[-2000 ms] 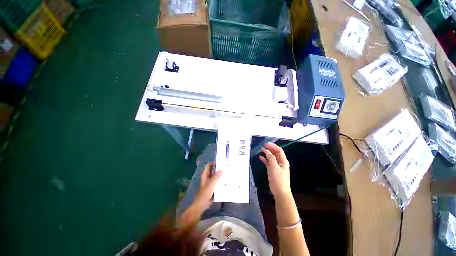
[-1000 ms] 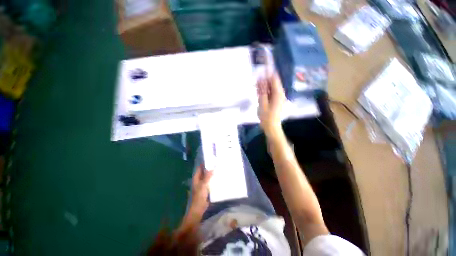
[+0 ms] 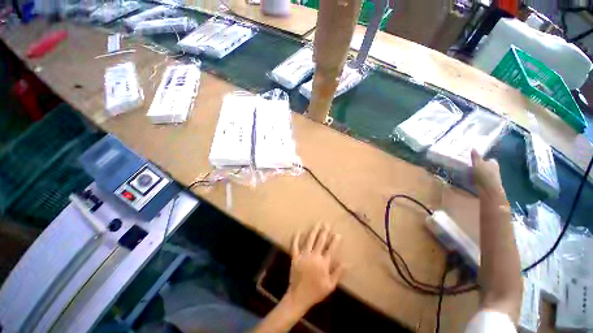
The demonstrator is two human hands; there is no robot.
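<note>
My right hand (image 3: 486, 174) reaches over the conveyor at the right. Its fingertips touch or overlap the near end of a bagged white box (image 3: 465, 140), one of a pair side by side in shiny film; whether they grip it is unclear. My left hand (image 3: 315, 263) lies on the near edge of the brown bench (image 3: 351, 244), fingers spread, holding nothing.
Heat sealer (image 3: 39, 286) and blue-grey control box (image 3: 133, 179) are at lower left. Bagged boxes (image 3: 253, 133) lie on the bench. A brown post (image 3: 331, 55) stands beside the conveyor (image 3: 370, 107). A white power strip (image 3: 452, 237) has looped black cable (image 3: 388, 244).
The view has swung right from the sealer to the bench and conveyor. My left hand has left the white box and rests on the bench. My right hand has moved from the sealer to the conveyor.
</note>
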